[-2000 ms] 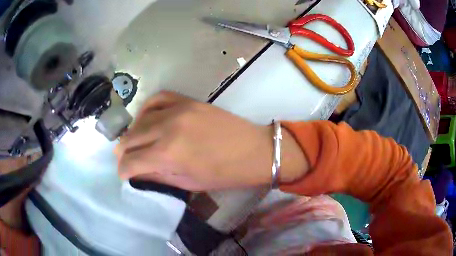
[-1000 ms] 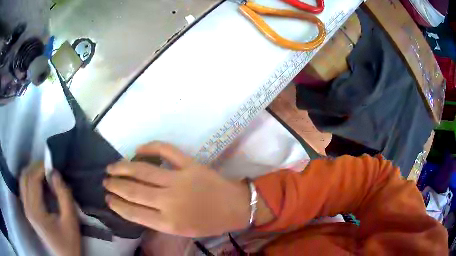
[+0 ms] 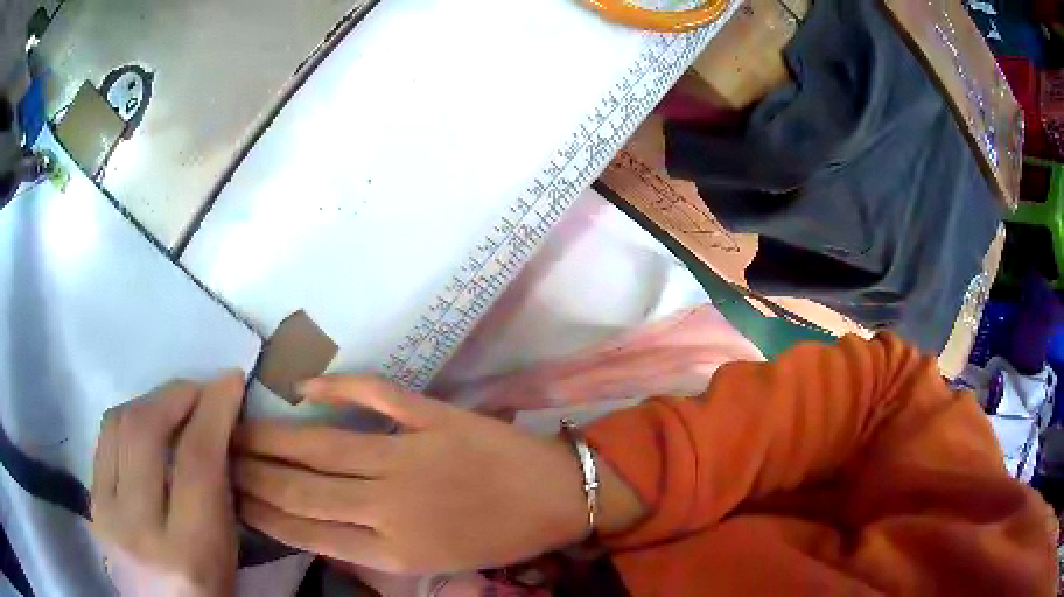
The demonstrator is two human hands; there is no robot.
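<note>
The light grey panel lies from the needle area down to my hands, with a thin dark edge along its right side. My left hand grips the panel near its lower right corner, fingers curled. My right hand lies against my left fingertips, palm down, over dark grey cloth that shows only in part under the hands. Whether it grips this cloth is hidden. The presser foot area is at the left edge, with a tan guide block beside it.
The white table has a printed ruler edge and a brown patch. An orange scissors handle is cut off at the top. Dark cloth lies by a board at right. Pinkish-white cloth lies below the ruler edge.
The dark grey piece was folded up over the pale panel; now mostly pale cloth shows, its edge straight. My hands are closer together. The view has shifted, so machine and scissors sit nearer the frame's edges.
</note>
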